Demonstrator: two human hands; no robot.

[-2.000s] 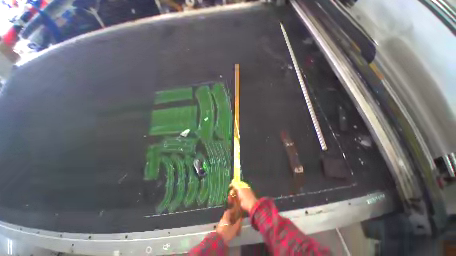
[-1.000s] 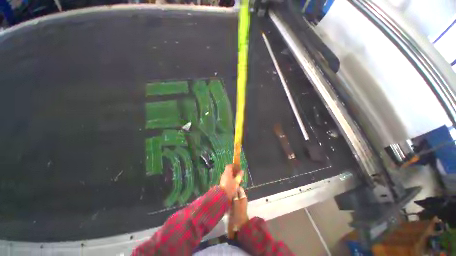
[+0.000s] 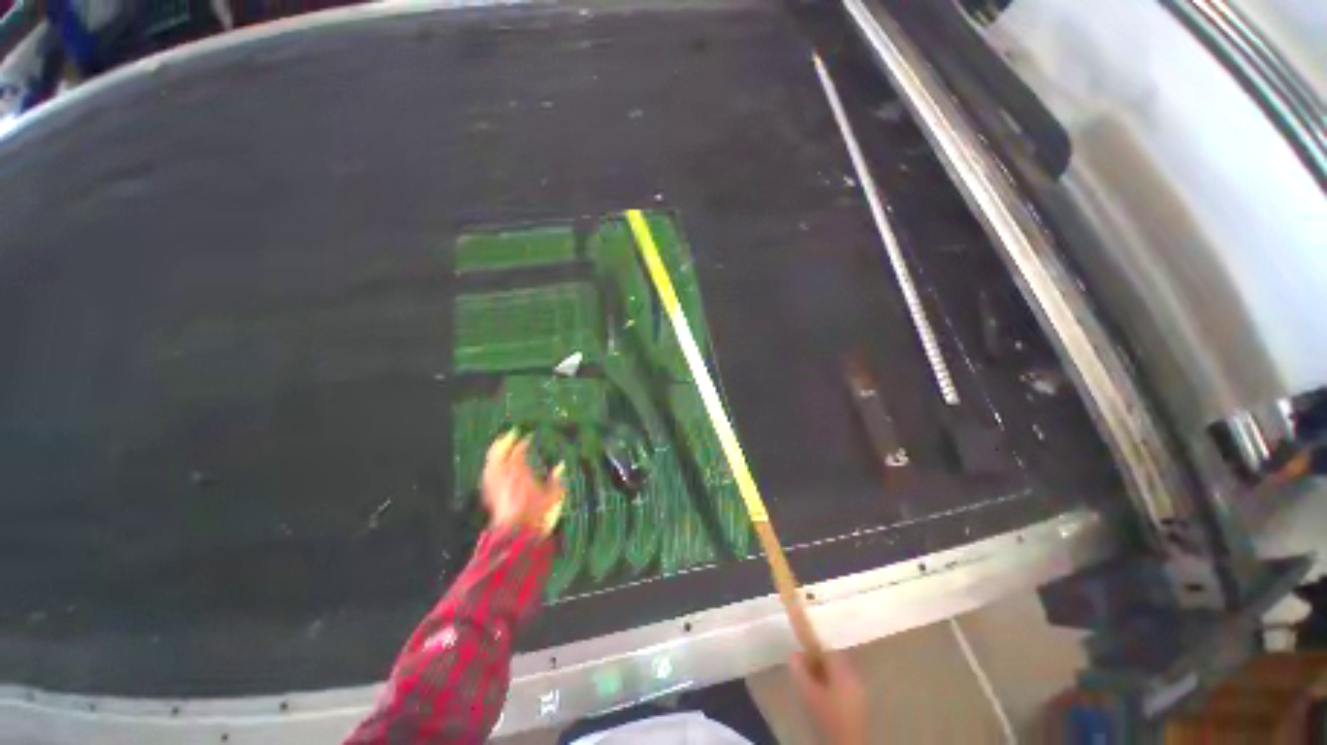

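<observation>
A long thin stick [image 3: 696,364], yellow-green under the projected light and brown near its lower end, lies slantwise over the right part of the green projected shapes [image 3: 524,323]. My right hand [image 3: 830,696] is shut on its lower end beyond the bed's near edge, blurred and partly cut off. My left hand [image 3: 521,483] is open, fingers apart, over the lower left of the green shapes on the black bed [image 3: 262,379]. I cannot tell whether it presses down. A small dark object [image 3: 626,469] and a pale triangle [image 3: 569,364] show among the shapes.
A long thin metal strip [image 3: 888,233] lies on the right side of the bed. A brown bar [image 3: 876,415] and a dark block [image 3: 972,440] lie near its lower end. A metal rail [image 3: 1004,248] and a large white cover stand at the right. The silver rim [image 3: 364,693] runs in front.
The stick was raised a second ago and now slants down over the shapes. My left hand has let go of it and moved left over the shapes. My right hand has moved right and nearer.
</observation>
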